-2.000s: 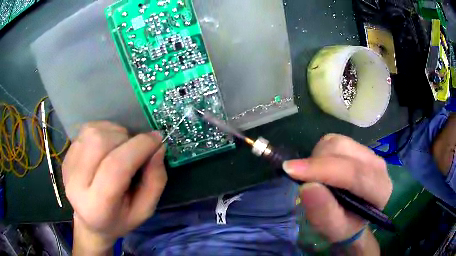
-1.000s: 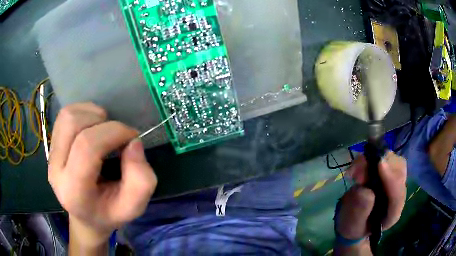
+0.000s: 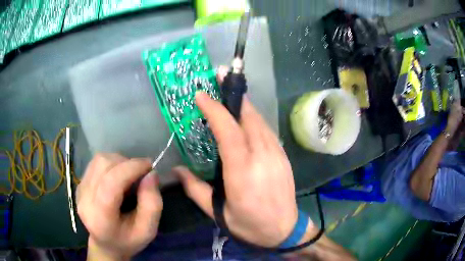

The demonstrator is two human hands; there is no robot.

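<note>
A green printed circuit board (image 3: 184,81) with dense silvery joints lies on the grey work mat (image 3: 109,97). My left hand (image 3: 120,204) pinches a thin silvery solder wire (image 3: 164,149) whose end is at the board's left edge. My right hand (image 3: 255,173) is over the board's right side and holds the black-handled soldering iron (image 3: 234,86), tip pointing up and away. Its fingers are spread across the board; whether they touch it I cannot tell. The hand hides the board's lower right part.
The cream-yellow dross pot (image 3: 306,122) stands right of the mat. A tan sponge (image 3: 354,87) and yellow box (image 3: 410,86) are farther right. A yellow wire coil (image 3: 30,163) and long thin silvery tool (image 3: 69,178) lie left. Green boards (image 3: 81,20) are beyond. A person's arm (image 3: 433,148) shows right.
My right hand has moved from the pot to over the board, with the iron now pointing away. The view has shifted, showing more of the bench's far side. My left hand still holds the wire.
</note>
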